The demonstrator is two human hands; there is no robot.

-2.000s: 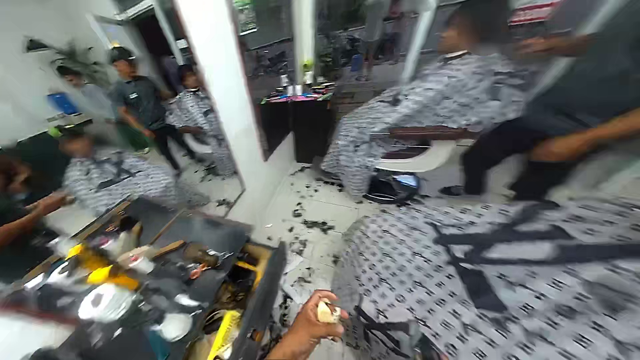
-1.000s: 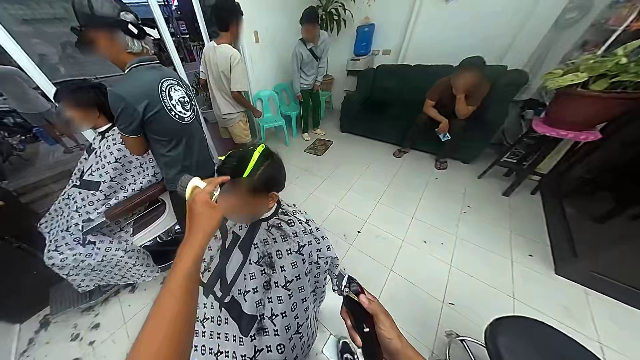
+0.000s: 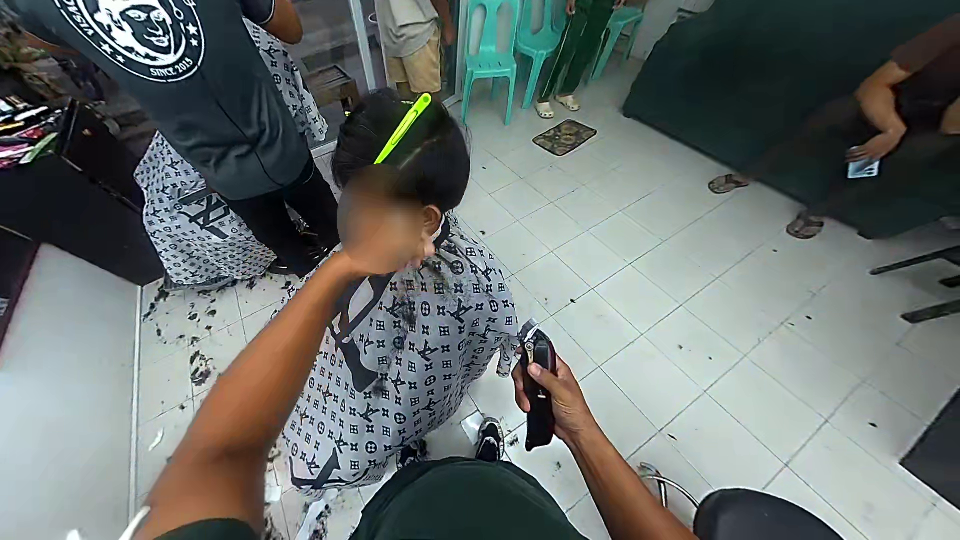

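My right hand [image 3: 551, 394] is closed around a black hair clipper [image 3: 538, 390], its blade end pointing up and away from me. My left hand [image 3: 386, 240] reaches to the lower face of a seated person; blur covers most of it, so what it holds cannot be told. That person's dark hair [image 3: 442, 161] is parted, with a bright yellow-green hair clip [image 3: 405, 127] lying across the top. A patterned white barber cape [image 3: 420, 352] drapes the person from the neck down, with cut hair scattered on its chest.
A co-worker in a dark shirt [image 3: 232, 112] stands at left beside another caped person. A black stool seat [image 3: 761, 517] is near my right arm. Cut hair lies on the tiled floor [image 3: 675, 300]. Green plastic chairs [image 3: 491, 56] and a dark sofa [image 3: 712, 97] with a seated person stand beyond.
My left hand has moved down from beside the person's head to the lower face. The clipper remains in my right hand. The view has turned strongly since the oldest frame.
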